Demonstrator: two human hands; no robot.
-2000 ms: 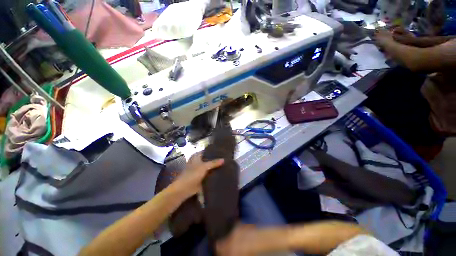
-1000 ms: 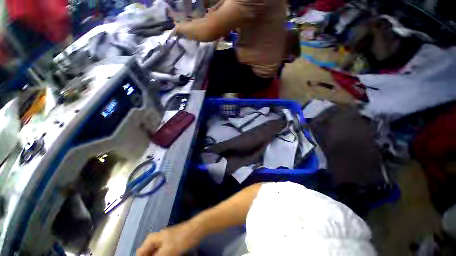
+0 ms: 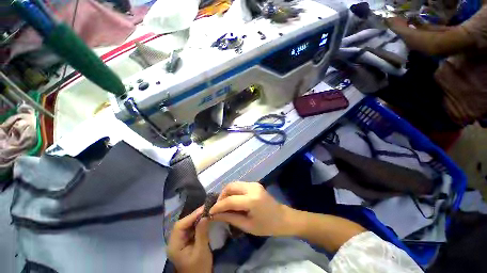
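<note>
My left hand [image 3: 190, 242] and my right hand [image 3: 246, 209] meet at the table's front edge, below the needle area. Their fingertips pinch a small bunched bit of dark brown-grey cloth [image 3: 210, 202] between them. Dark cloth [image 3: 183, 181] continues up from there toward the sewing machine [image 3: 224, 90]. A large garment panel [image 3: 123, 186], pale grey with dark strips, lies heaped left of the needle. How far the pinched cloth hangs below my hands is hidden.
Blue-handled scissors [image 3: 269, 129] and a maroon smartphone [image 3: 321, 102] lie on the table right of the needle. A blue basket [image 3: 458, 184] of cut pieces stands at right. A green-wrapped stand [image 3: 80, 56] rises at upper left. Another person's arm [image 3: 427, 40] reaches in at upper right.
The view swung right to the basket and back. My right hand has come up from lower down the dark strip to meet my left hand, which is now lower and nearer me.
</note>
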